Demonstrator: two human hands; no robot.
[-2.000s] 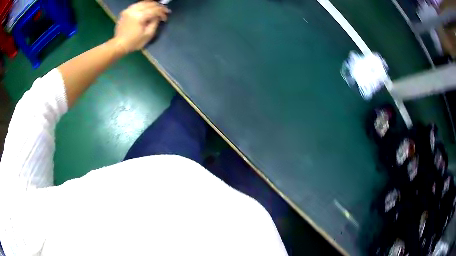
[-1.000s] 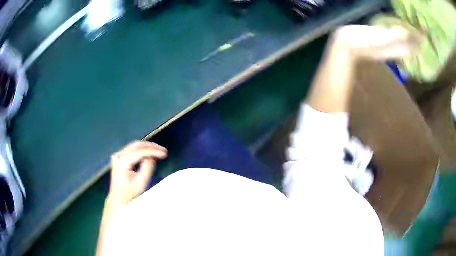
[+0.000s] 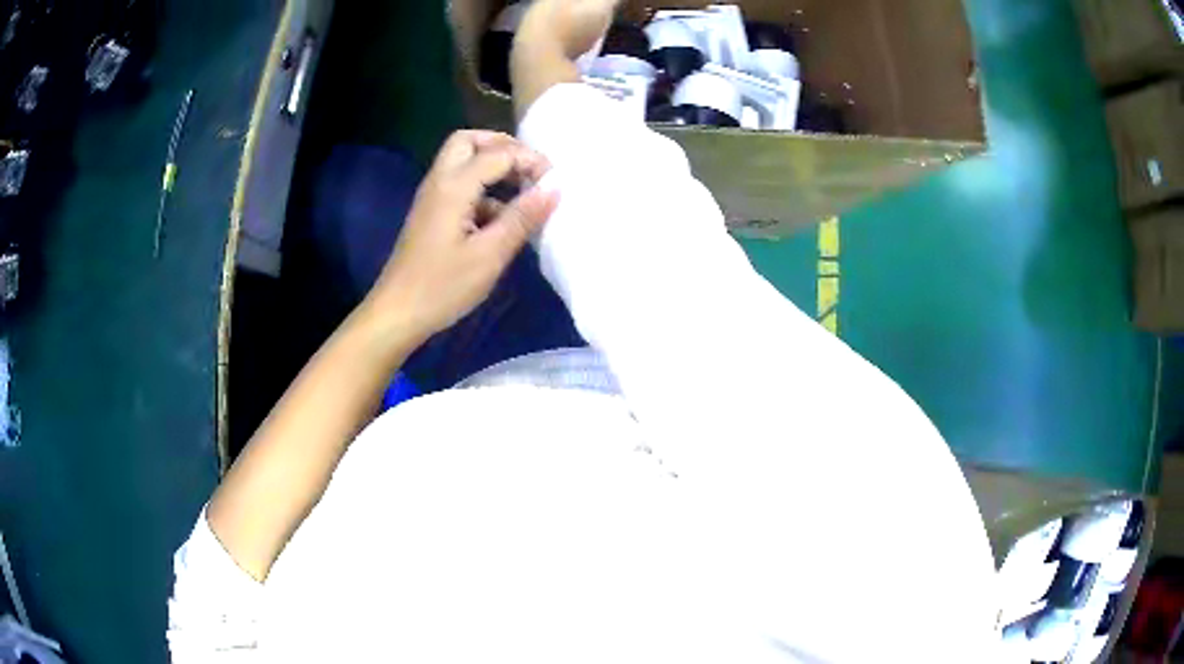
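A large brown carton (image 3: 831, 175) stands open at the top. It holds several white-and-black camera housings (image 3: 708, 94). My right hand (image 3: 567, 36) is at the carton's left part, over the housings, and is partly cut off by the top edge; its fingertips are not clear. My left hand (image 3: 481, 214) is in front of my body, beside my right sleeve. Its fingers are loosely curled with a gap to the thumb, and no object shows in it.
The dark green bench (image 3: 117, 324) runs down the left side, with black front shells (image 3: 104, 65) at its upper left and a thin rod (image 3: 169, 178) near its edge. A second carton (image 3: 1039, 493) with housings is at the lower right. More cartons (image 3: 1153, 156) stand at the far right.
The view has turned right, from the bench to the carton. My right hand has moved from a yellow-green thing to the carton of housings. My left hand has left the bench edge.
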